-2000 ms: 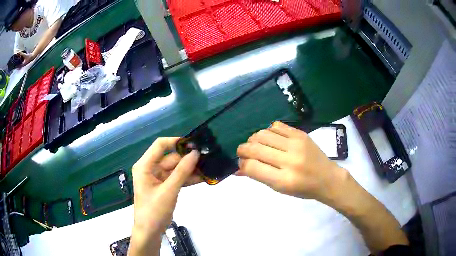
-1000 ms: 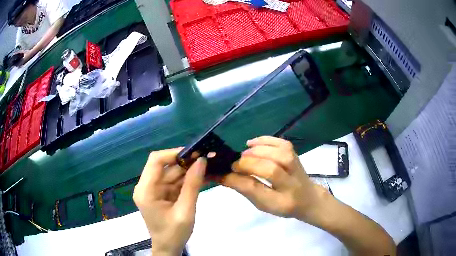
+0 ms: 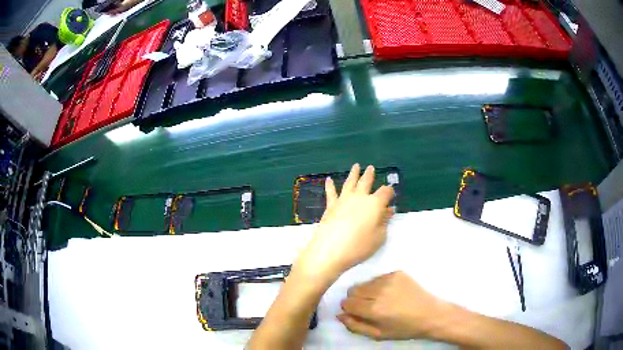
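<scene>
My left hand point(image 3: 352, 222) reaches over a phone middle frame point(image 3: 309, 198) lying on the green belt near the white sheet's edge. Its fingers are spread over the frame's middle and right part; whether they grip it cannot be told. My right hand point(image 3: 389, 306) rests low over the white sheet with fingers curled and nothing visible in it. Stacked frames point(image 3: 213, 301) lie on the sheet, partly hidden behind my left forearm. Another frame point(image 3: 471, 198) lies across the sheet's edge at right, with dark tweezers point(image 3: 518, 277) on the sheet below it.
More frames lie on the green belt point(image 3: 259, 147), at left point(image 3: 182, 213) and upper right point(image 3: 489, 124). A thicker frame point(image 3: 580, 239) stands out at far right. Beyond the belt are red trays point(image 3: 464, 31) and a black tray point(image 3: 294, 61) with crumpled plastic point(image 3: 225, 53). A person point(image 3: 42, 48) shows at upper left.
The frame held up in both hands is out of them. My left hand has moved right and forward onto a belt frame; my right hand has dropped nearer me. The view has swung left and down.
</scene>
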